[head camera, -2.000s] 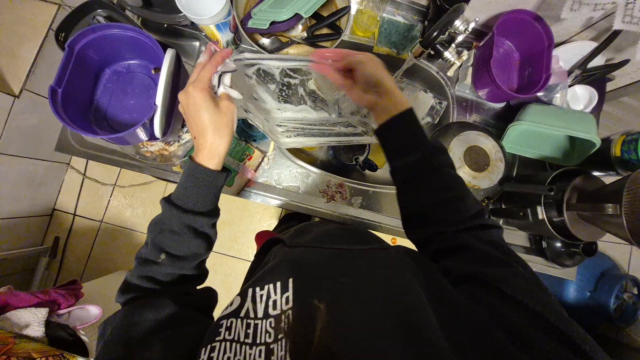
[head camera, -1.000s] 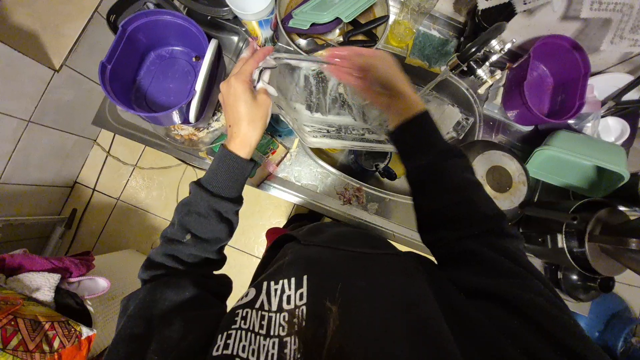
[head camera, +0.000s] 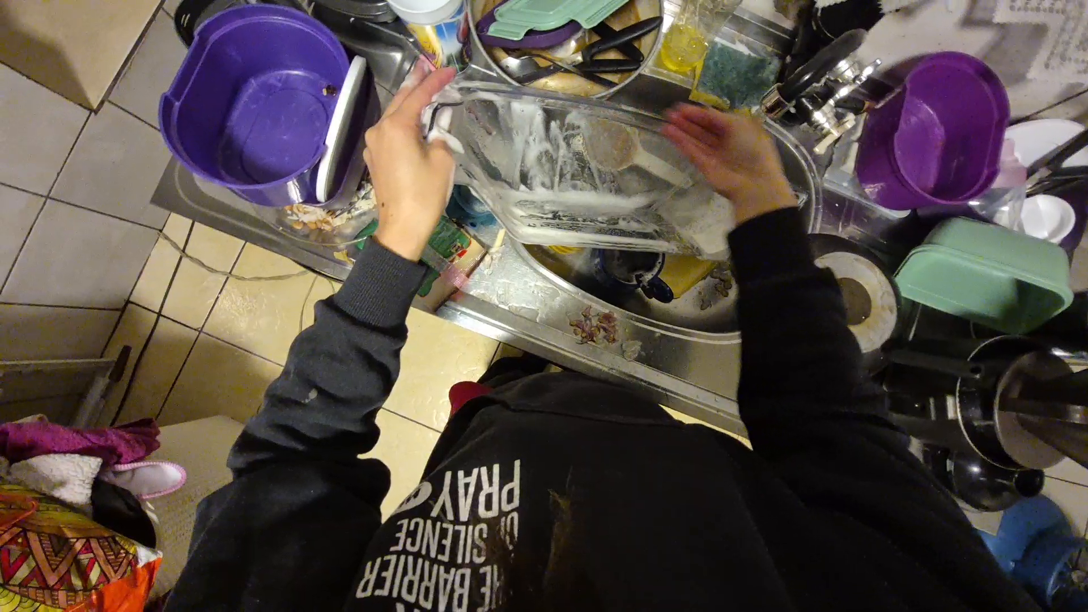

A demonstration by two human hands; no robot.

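Observation:
A clear rectangular dish (head camera: 586,161), streaked with white suds, is tilted above the round metal sink (head camera: 731,327). My left hand (head camera: 412,161) grips its left end, with white foam around the fingers. At the dish's upper right rim is my right hand (head camera: 727,153), blurred; whether it holds anything cannot be told. Beneath the dish, a dark mug (head camera: 629,268) and something yellow lie in the sink. Reddish food scraps (head camera: 595,325) rest on the sink's front edge.
Purple tub (head camera: 263,102) and a clear bowl with scraps (head camera: 319,217) stand left. A bowl of cutlery (head camera: 565,81), green sponge (head camera: 738,72) and metal tap (head camera: 820,93) are behind. At right are a purple container (head camera: 943,127), a green container (head camera: 986,272) and dark pots (head camera: 935,395).
My right hand has shifted along the dish toward its right end. The left hand keeps its grip on the left end.

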